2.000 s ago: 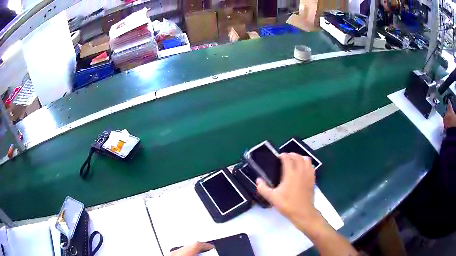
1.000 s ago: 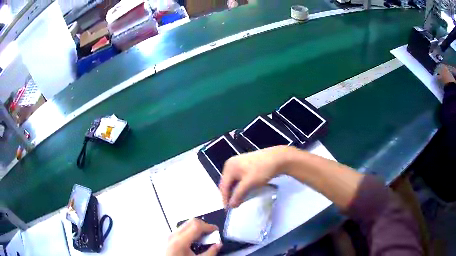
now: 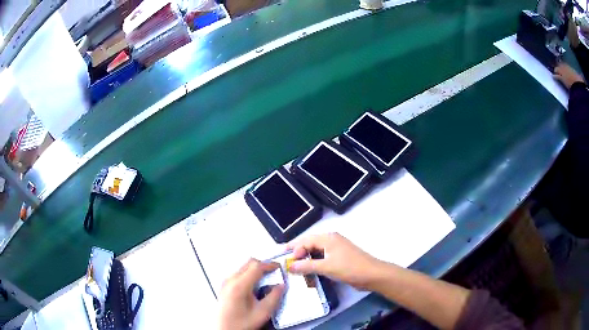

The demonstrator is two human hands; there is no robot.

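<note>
A display module (image 3: 300, 303) lies white back up on a black housing (image 3: 332, 293) at the bottom centre, on the white sheet. My right hand (image 3: 329, 259) has its fingertips at the small orange flex cable (image 3: 289, 263) near the panel's top edge; the cable is between or under them. My left hand (image 3: 250, 295) is at the panel's left side, with a small white piece (image 3: 272, 277) between thumb and fingers. Most of the housing is hidden under the panel and hands.
Three black units with white-bordered screens (image 3: 281, 205) lie in a row beyond the hands. Part-assembled devices stand at the lower left (image 3: 110, 290) and on the green belt (image 3: 119, 182). A neighbouring person's hand (image 3: 568, 76) is by a black fixture (image 3: 537, 40).
My right hand has moved from above the panel to the cable at its top edge. The panel now lies squarer on the housing, nearer my left hand. The view has shifted slightly.
</note>
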